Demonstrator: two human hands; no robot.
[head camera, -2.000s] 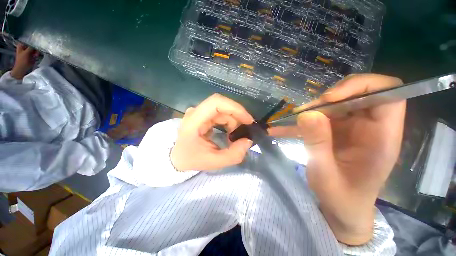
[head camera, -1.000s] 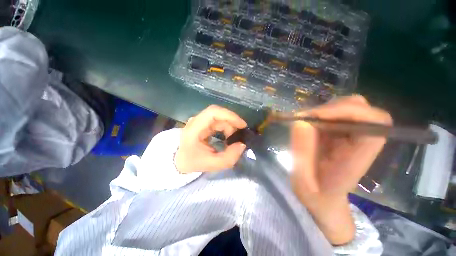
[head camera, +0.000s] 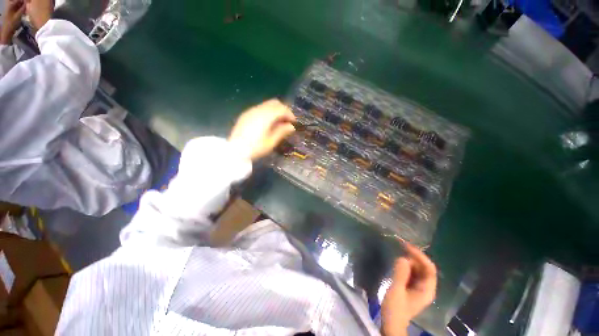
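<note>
A clear blister tray (head camera: 437, 226) lies tilted on the green bench, with rows of dark display modules (head camera: 330, 117) with orange flex cables. My left hand (head camera: 263, 129) is at the tray's left edge, with bent fingertips over the pockets there. A small dark shape shows at those fingertips, but I cannot tell whether they hold it. My right hand (head camera: 410, 285) is low, by the tray's near right corner, fingers curled and blurred. I cannot see the slim metal tool clearly or tell whether this hand holds anything.
Another person's sleeve (head camera: 49, 125) and hands are at the left, beside a clear plastic item (head camera: 117, 25). A white sheet or pad (head camera: 555, 298) lies at the lower right. Cardboard boxes (head camera: 49, 298) stand low at the left. The bench's near edge runs below the tray.
The view has shifted, and the tray appears lower. My left hand has moved from in front of me to the tray's left side. My right hand has drawn away from it, lower in view.
</note>
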